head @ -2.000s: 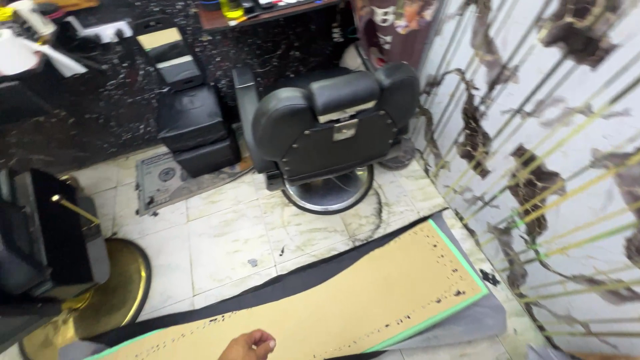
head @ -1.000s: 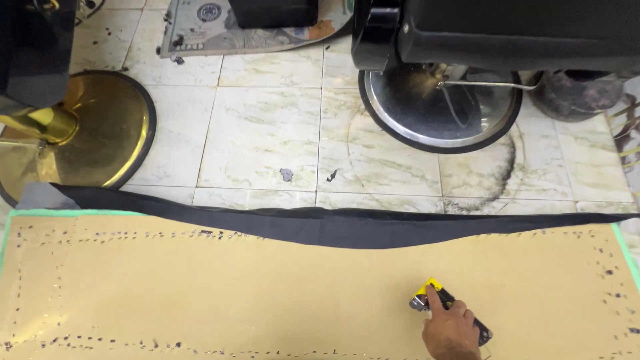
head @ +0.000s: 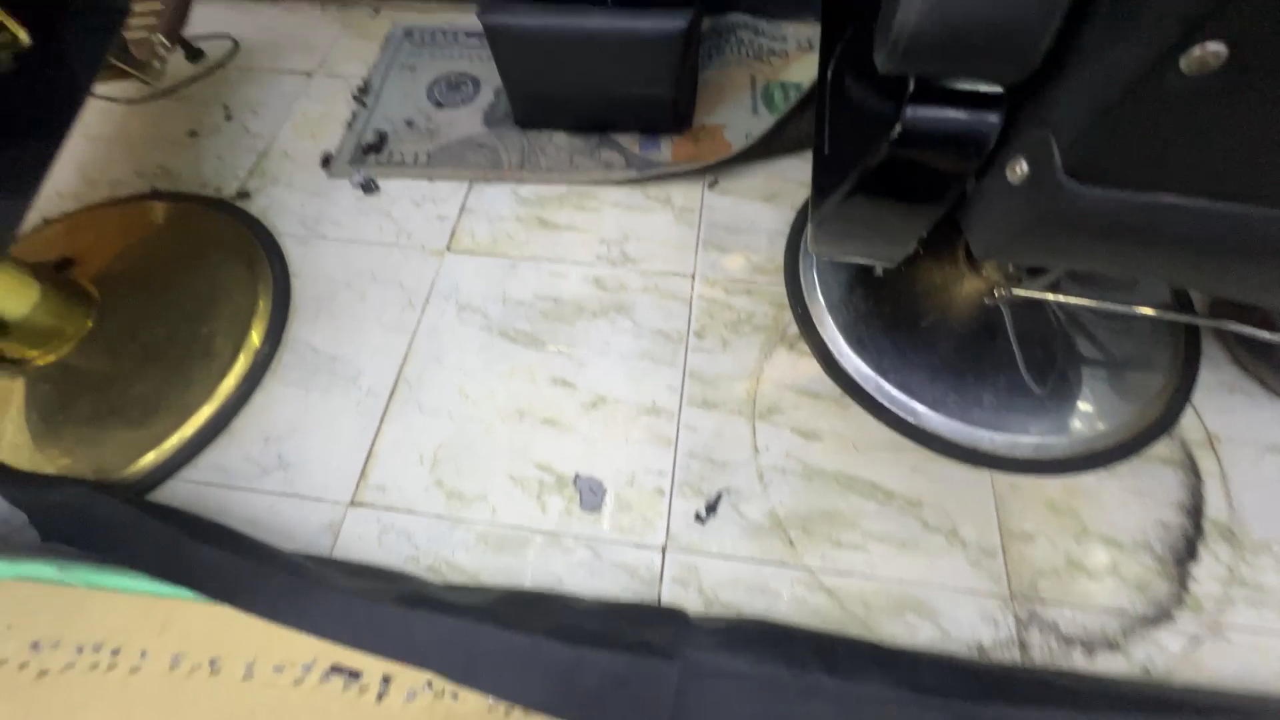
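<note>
Neither of my hands shows in the head view now. A tan board (head: pixel 230 660) with rows of dark marks and staples lies at the bottom left, with a green strip (head: pixel 95 577) along part of its edge. Black fabric (head: pixel 560 635) runs beside the board's far edge, across the bottom of the view. The stapler-like tool with yellow and black parts is out of view.
A round gold chair base (head: pixel 150 350) stands at left, a round chrome one (head: pixel 960 370) under a black chair (head: pixel 1150 130) at right. A banknote-print mat (head: pixel 440 130) lies at the back under a black footrest (head: pixel 595 70). Small scraps (head: pixel 590 492) dot the tiled floor.
My hand, on a yellow and black tool over the tan board a second ago, has left the view. The view has moved closer to the floor tiles and chair bases.
</note>
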